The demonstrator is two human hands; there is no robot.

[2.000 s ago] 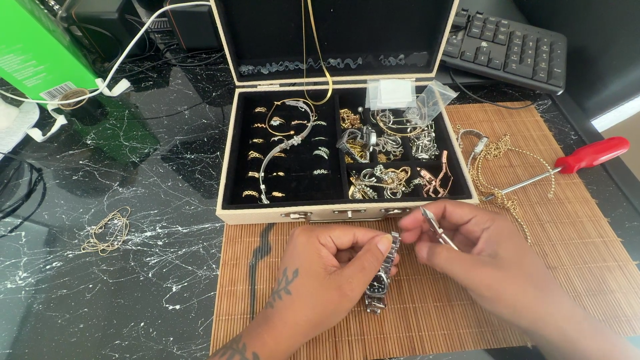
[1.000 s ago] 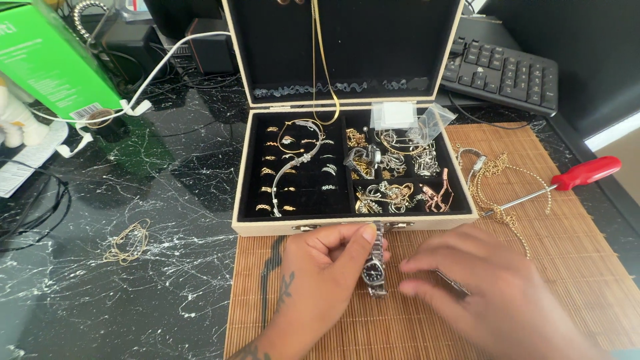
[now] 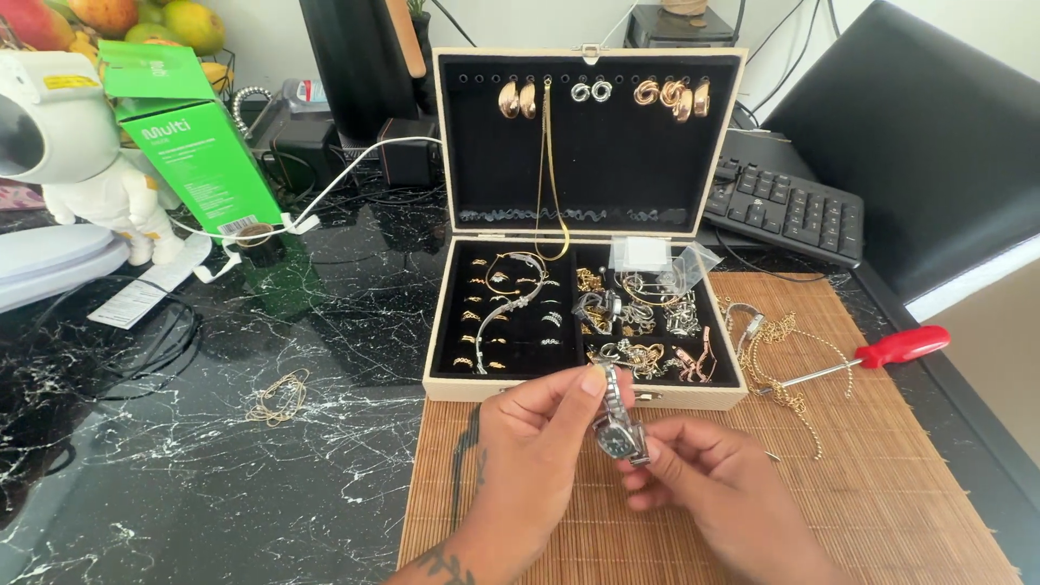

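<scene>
A silver wristwatch with a dark dial and metal link bracelet [image 3: 619, 439] hangs between my hands over the bamboo mat [image 3: 877, 422]. My left hand [image 3: 540, 439] pinches the upper end of its bracelet. The fingers of my right hand [image 3: 707, 479] hold the lower end near the case. Just beyond stands an open jewelry box [image 3: 463, 392] with rings, bracelets and chains in black compartments, and earrings and a gold necklace [image 3: 556, 203] on its lid. Part of a thin metal tool [image 3: 772, 457] shows beside my right hand; the rest is hidden.
Right of the box lie a gold bead chain [image 3: 800, 406], a small watch [image 3: 751, 325] and a red-handled screwdriver [image 3: 902, 345]. A keyboard [image 3: 792, 211] stands behind them. A thin chain [image 3: 279, 398] lies on the marble-patterned surface at left, near cables and a green box [image 3: 199, 162].
My right hand, earlier holding a pointed metal tool near the bracelet's upper end, has moved to the watch's lower end and grips it. The view has tilted up.
</scene>
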